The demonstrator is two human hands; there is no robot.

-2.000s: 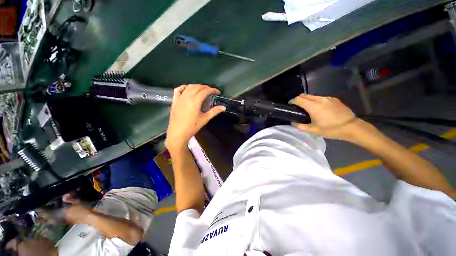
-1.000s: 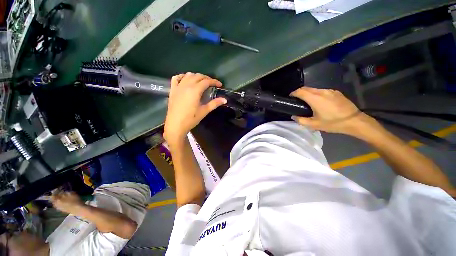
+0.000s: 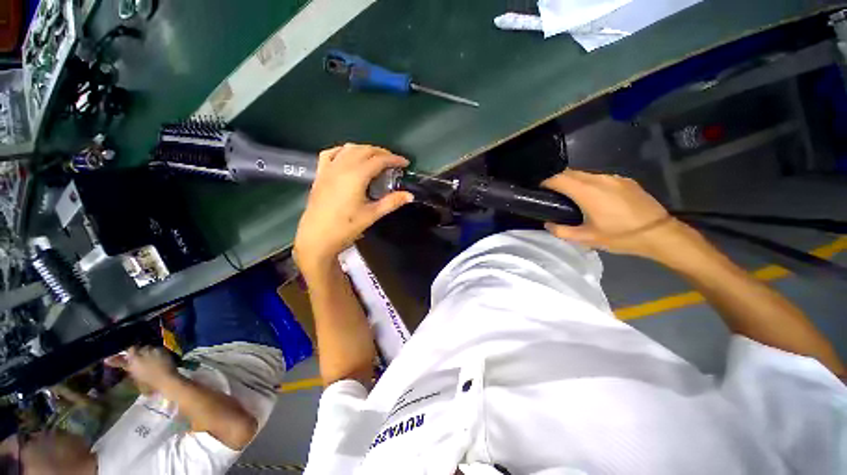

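A grey hot-air styling brush (image 3: 269,160) extends over the green bench, bristled barrel at the far left. My left hand (image 3: 345,199) is closed around its handle, near the dark front of the black tool. My right hand (image 3: 608,213) grips the rear of a thick black cylinder (image 3: 506,198), which looks like the electric screwdriver. It lies roughly in line with the brush handle, with black cables trailing right. Where the two meet is partly hidden by my left fingers; I see no bit. A blue-and-black hand screwdriver (image 3: 381,78) lies on the bench.
White paper (image 3: 613,23) and a white stick (image 3: 518,21) lie at the bench's back edge. A black box (image 3: 130,218) and another brush (image 3: 51,269) are at left. Below are a carton (image 3: 299,301) and white printed box (image 3: 376,301). A neighbouring person (image 3: 190,399) works at lower left.
Both hands keep their holds. The view shifts slightly, and the brush and black cylinder stay in nearly the same place. The neighbour's hand has moved a little.
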